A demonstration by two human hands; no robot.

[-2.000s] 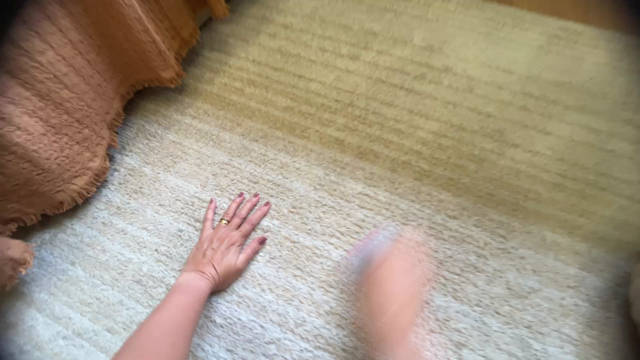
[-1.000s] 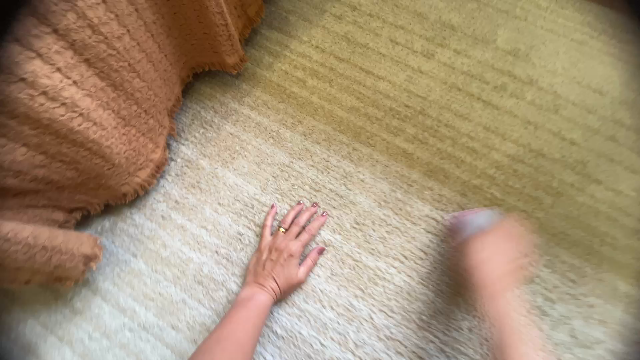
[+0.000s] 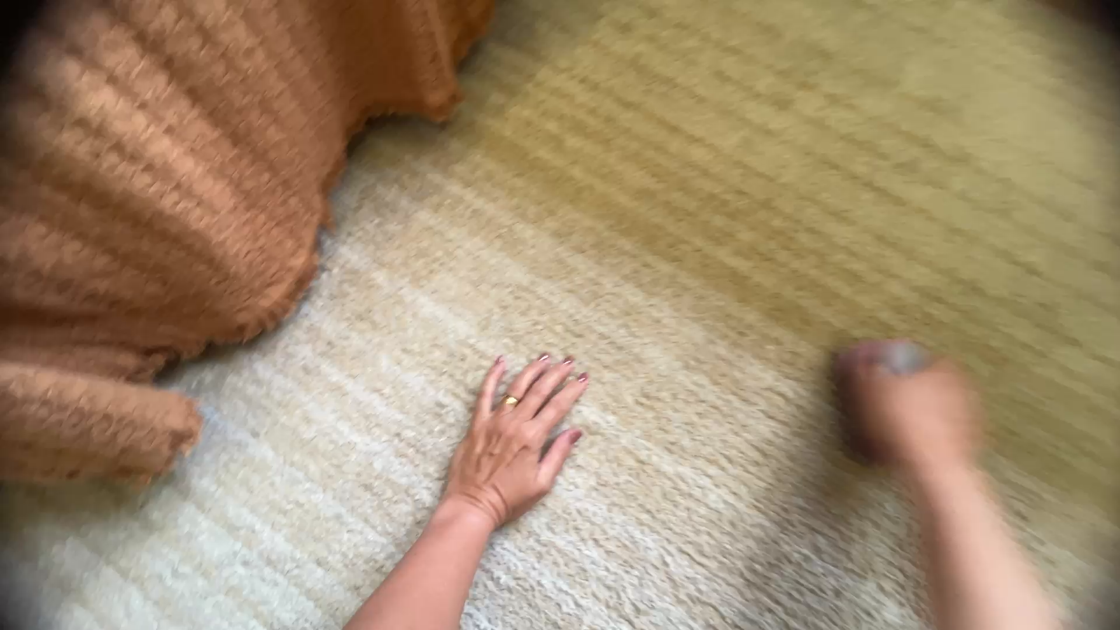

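Note:
My left hand (image 3: 507,446) lies palm down on a striped, textured rug (image 3: 612,350), its fingers spread and a gold ring on one of them. Off to the right, my right hand (image 3: 927,407) is blurred and closed around a small object (image 3: 901,357) with a greyish part; its kind cannot be told. That hand is over the zone where the rug turns from pale beige to olive yellow, and a shadow falls on the pile below it.
A rust-orange woven throw (image 3: 175,175) with a frayed edge drapes down to the rug at the upper left. Another fold of the same cloth (image 3: 96,420) reaches out at the left edge.
The view has shifted, with the throw filling more of it. My left hand stays flat on the rug. My right hand is farther from the left one than two seconds ago, still around the small object.

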